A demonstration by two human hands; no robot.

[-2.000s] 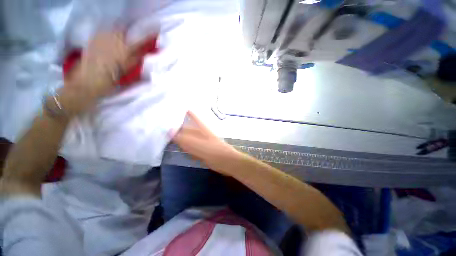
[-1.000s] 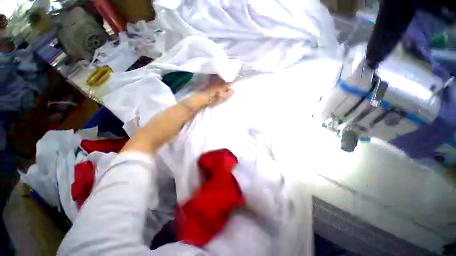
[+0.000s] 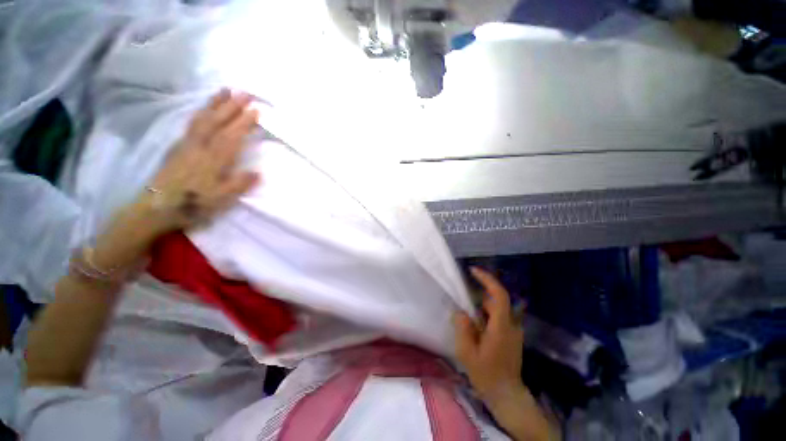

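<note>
A white garment piece (image 3: 319,232) lies over the table's front left part and hangs towards my lap. My left hand (image 3: 202,168) lies on it, palm down with fingers spread, pressing the cloth. My right hand (image 3: 493,332) pinches the cloth's right end, just below the table's front edge. A folded edge runs between the two hands. A red fabric part (image 3: 220,288) lies below my left hand. The sewing machine's needle area (image 3: 379,39) is at the top centre in glare, with a dark grey ribbed knob (image 3: 427,65) beside it.
A ruler strip (image 3: 534,215) runs along the table's front edge. Dark thread snips (image 3: 722,159) lie at the right. A dark green fabric part (image 3: 43,142) shows in white cloth at far left. A blue crate (image 3: 603,284) with white pieces stands below the table at right.
The view has swung back towards the machine. My left hand, earlier reaching into the white cloth at the back, now lies on the garment piece. My right hand now shows, gripping its end.
</note>
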